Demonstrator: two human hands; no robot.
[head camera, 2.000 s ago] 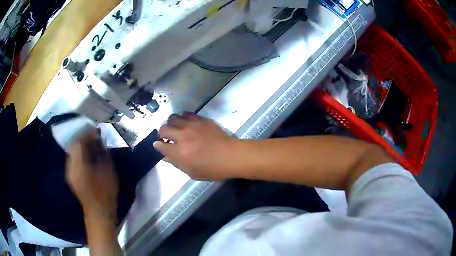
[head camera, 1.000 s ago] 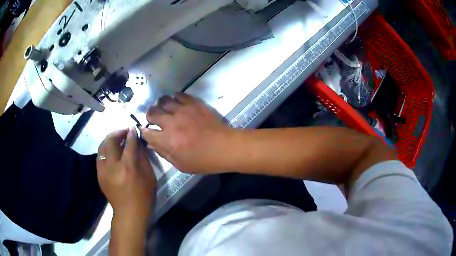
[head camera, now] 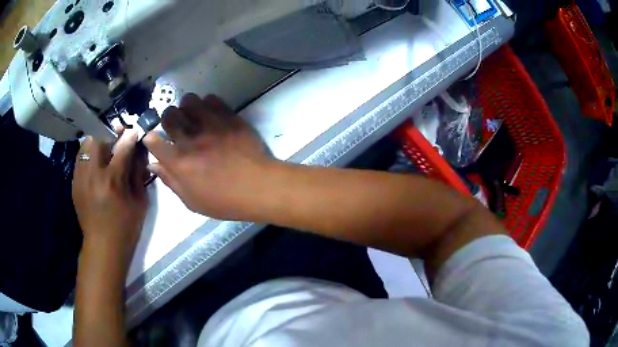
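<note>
The white sewing machine head (head camera: 64, 74) stands at the upper left, with its presser foot area (head camera: 132, 118) beside a bright lamp spot. My left hand (head camera: 112, 179) and my right hand (head camera: 203, 156) are close together just in front of the foot. Their fingertips pinch a small dark piece, mostly hidden by the fingers; a bit of dark edge shows between the hands. The dark cloth panel (head camera: 34, 223) lies left of my left hand, with white cloth along its lower edge.
A ruler strip (head camera: 339, 139) runs along the table's front edge. A dark grey curved flat piece (head camera: 298, 41) lies under the machine arm. A red perforated basket (head camera: 542, 162) with plastic bags (head camera: 450, 135) is at the right. Another red basket (head camera: 583, 64) stands beyond it.
Both hands came together at a small piece and moved up to the presser foot. The dark cloth shifted left. The view shifted, so the machine head sits further left.
</note>
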